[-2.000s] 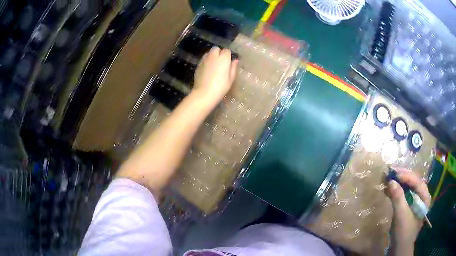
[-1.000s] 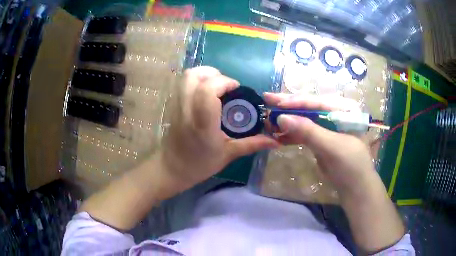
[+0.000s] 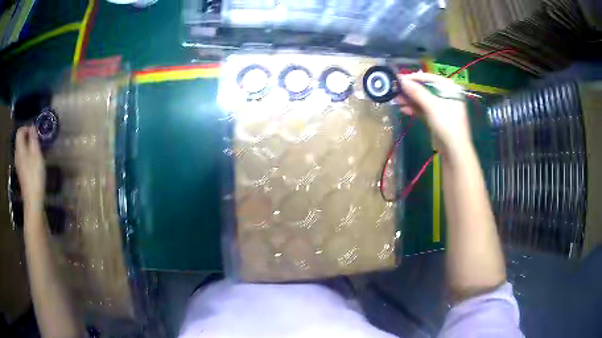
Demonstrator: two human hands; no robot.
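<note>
My right hand [image 3: 432, 112] holds a black loudspeaker [image 3: 381, 84] by its rim, pale magnet up, at the far right corner of the right blister tray [image 3: 317, 264]. The test probe [image 3: 445, 87] is in the same hand, mostly hidden by it, with its whitish part showing. Three loudspeakers lie magnet up in the tray's far row, one of them [image 3: 336, 84] beside the held one. My left hand [image 3: 30, 162], blurred at the far left, has another round loudspeaker [image 3: 47, 125] at its fingertips, over the left blister tray [image 3: 99, 198] with its dark speaker rows.
A red lead [image 3: 385, 178] loops down beside the right tray. The green mat [image 3: 178, 171] shows between the trays. A rear plastic tray [image 3: 317, 26] lies behind. Cardboard sheets [image 3: 521, 33] stand at the far right, above stacked ribbed trays [image 3: 541, 158].
My hands have moved apart from the middle. The right has brought a loudspeaker to the right tray's far row; the left is back at the left tray with another. The view has turned right.
</note>
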